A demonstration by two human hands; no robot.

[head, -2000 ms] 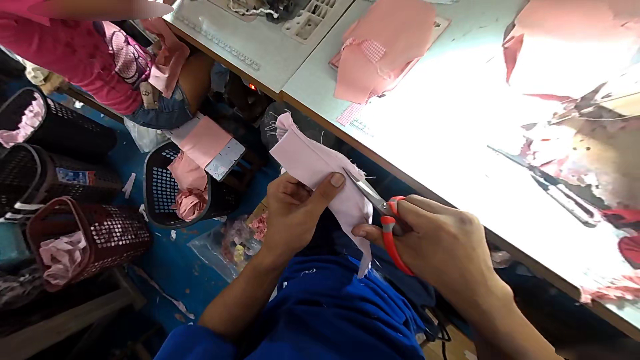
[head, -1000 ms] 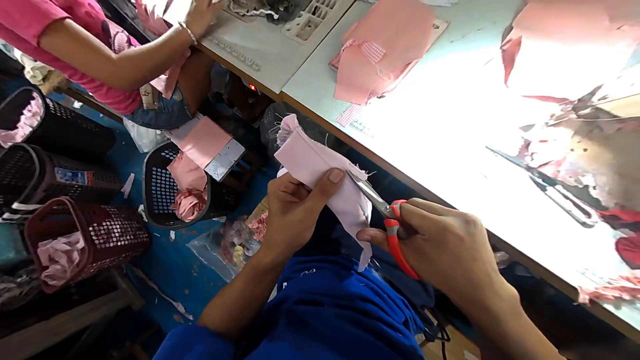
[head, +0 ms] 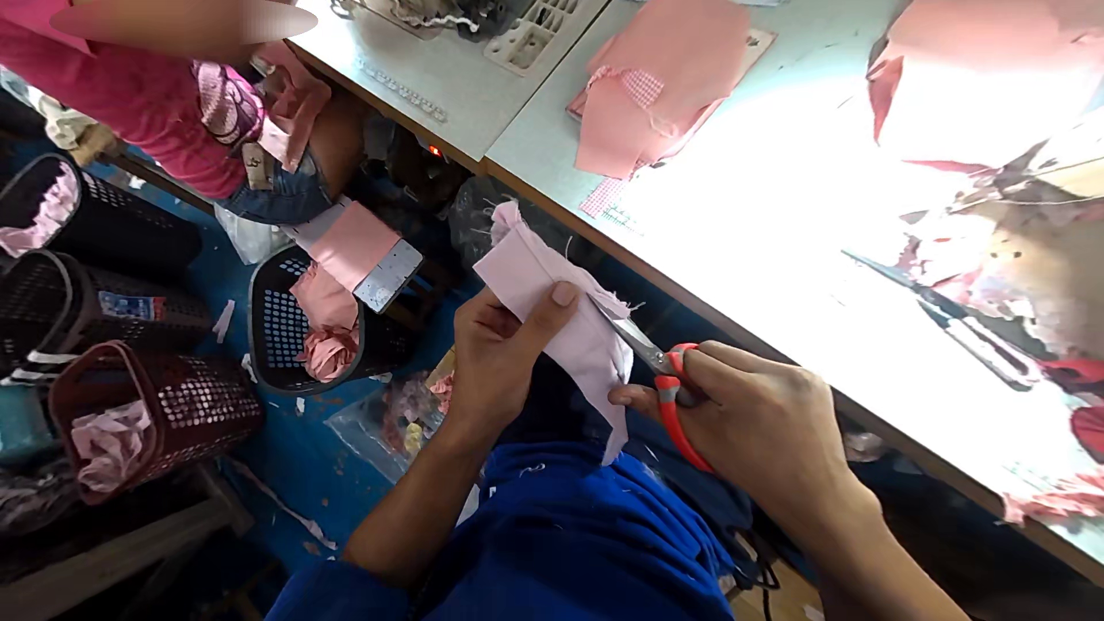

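Held up over my lap is a pale pink fabric piece (head: 552,297) with a frayed edge and loose threads. My left hand (head: 509,345) pinches it, thumb on top, fingers curled behind. Red-handled scissors (head: 677,405) are gripped by my right hand (head: 750,414), with fingers through the handle. Their blades lie against the fabric along its frayed side, and the tips are partly hidden by the cloth. A narrow tail of the fabric hangs down near my right thumb.
A white table (head: 742,267) runs along the right, bearing salmon fabric pieces (head: 664,78) and a second pair of scissors (head: 949,319). At the left are a black basket (head: 259,319) and a maroon basket (head: 207,397) with cloth. A person in pink (head: 129,95) sits at the upper left.
The neighbouring person's arm reached over the table one second ago and is now drawn back toward the upper left. My hands keep nearly the same place on the fabric and scissors.
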